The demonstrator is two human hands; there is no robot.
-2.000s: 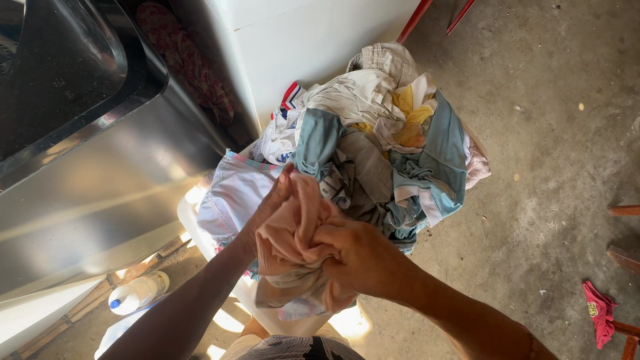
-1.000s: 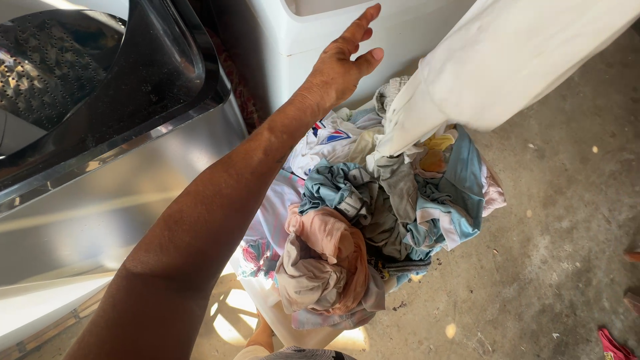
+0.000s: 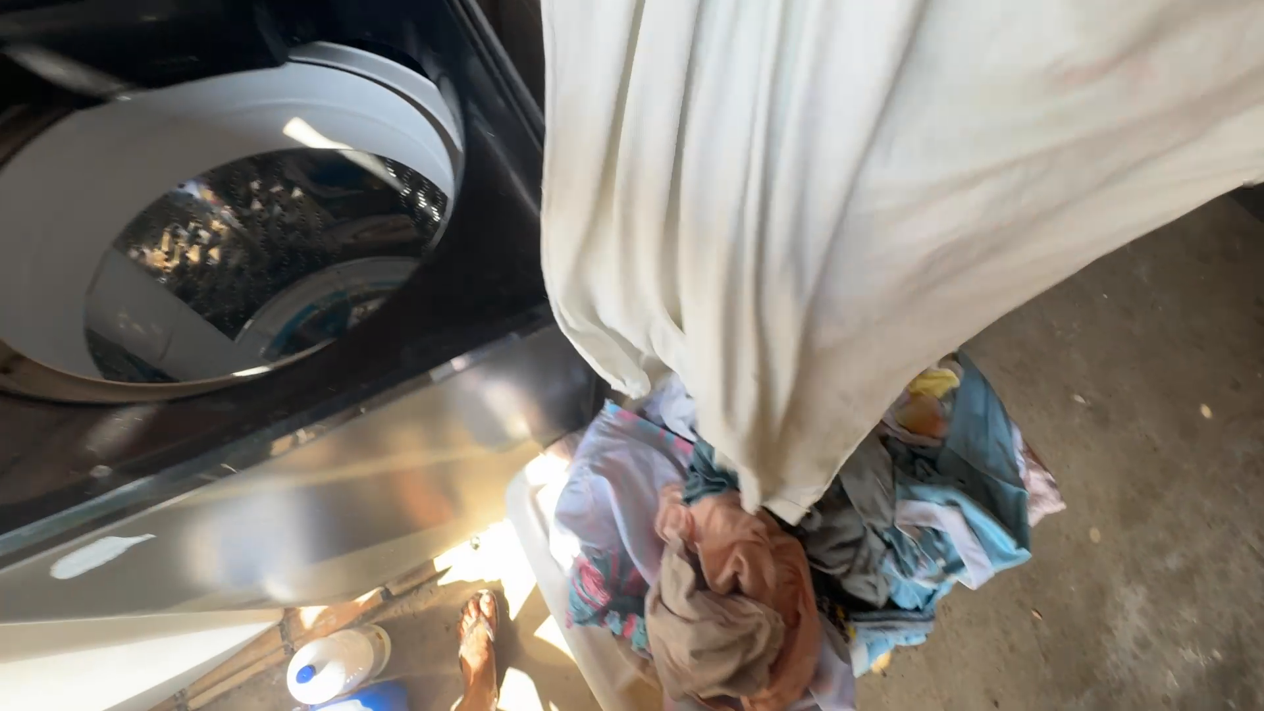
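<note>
A large off-white cloth (image 3: 790, 197) hangs across the upper middle and right of the view, its lower corner touching the heaped laundry. Neither of my hands shows; whatever holds the cloth is beyond the frame or behind it. Below lies a pile of clothes with a bundled peach and taupe garment (image 3: 731, 602) in front, a pale lilac cloth with a patterned edge (image 3: 622, 484) to its left, and blue and grey garments (image 3: 963, 513) to its right. On the left, the washing machine's round tub opening (image 3: 267, 267) is uncovered, with its dark perforated drum visible inside.
The metallic side of the washing machine (image 3: 296, 504) slants across the left. A white bottle with a blue cap (image 3: 336, 664) stands on the floor near a bare foot (image 3: 478, 642). A white container edge (image 3: 538, 553) shows under the clothes. Concrete floor (image 3: 1136, 474) lies to the right.
The peach bundle, held in both hands two seconds ago, now rests on the pile. The off-white cloth now spreads over much more of the view. The arm seen reaching up has left the frame.
</note>
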